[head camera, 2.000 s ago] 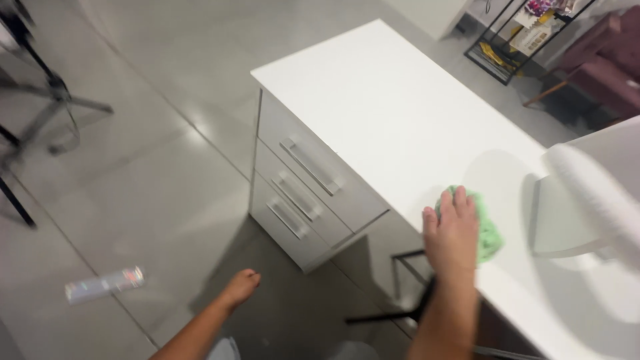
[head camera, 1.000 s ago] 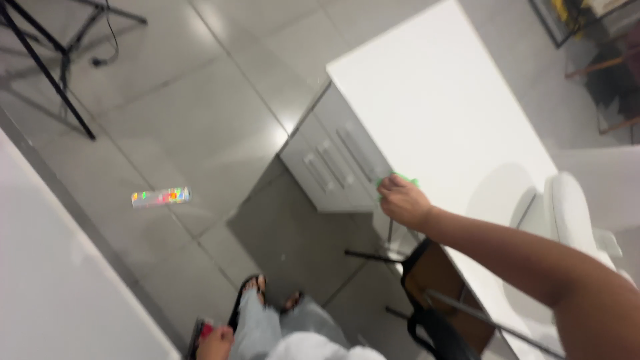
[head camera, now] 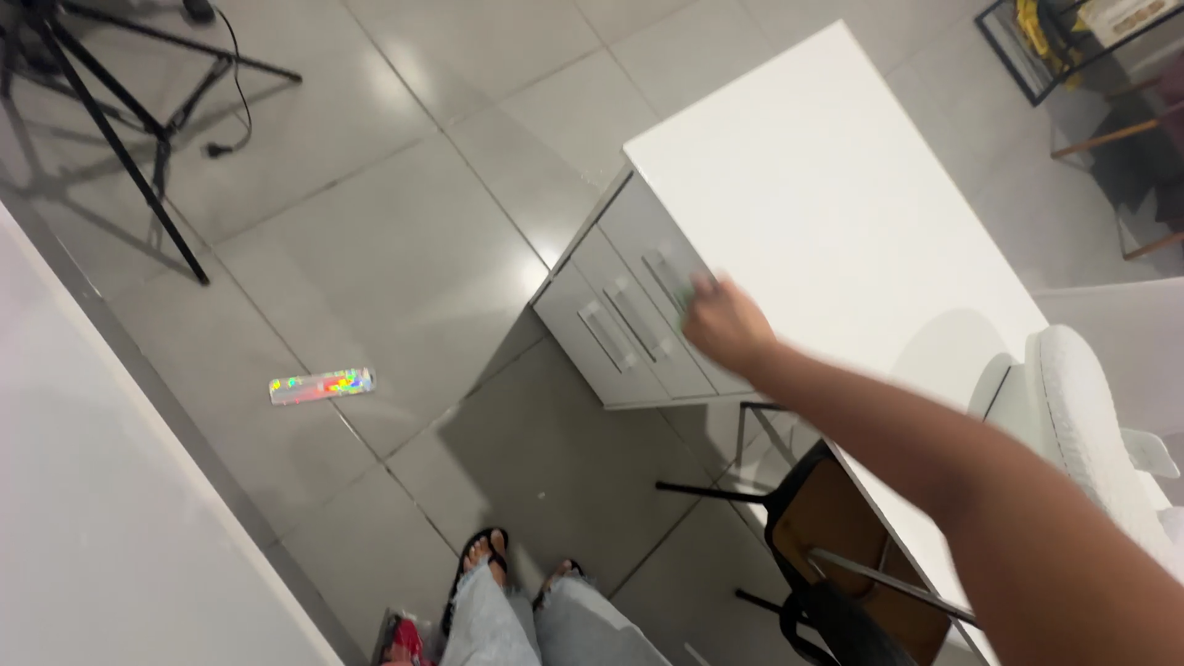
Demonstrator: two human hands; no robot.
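My right hand (head camera: 726, 319) is at the front edge of the white desk (head camera: 832, 185), over the top drawer of the grey drawer unit (head camera: 615, 324). Its fingers are blurred and curled around a green cloth (head camera: 687, 298), of which only a sliver shows beside the drawer handle. At the bottom edge, left of my legs, part of my left hand (head camera: 398, 655) shows against a red item in clear plastic (head camera: 407, 636); most of that hand is cut off by the frame.
A shiny iridescent tube-shaped item (head camera: 322, 386) lies on the tiled floor. Black tripod legs (head camera: 120, 139) and a cable stand at upper left. A chair (head camera: 832, 536) is below the desk edge, and a white cushioned object (head camera: 1078, 407) rests on the desk. A white surface (head camera: 120, 481) borders the left.
My right hand has gone from wiping contact on the desktop with the green cloth to the desk's front edge by the drawers. My left hand has moved down to the frame's bottom edge. The view has shifted.
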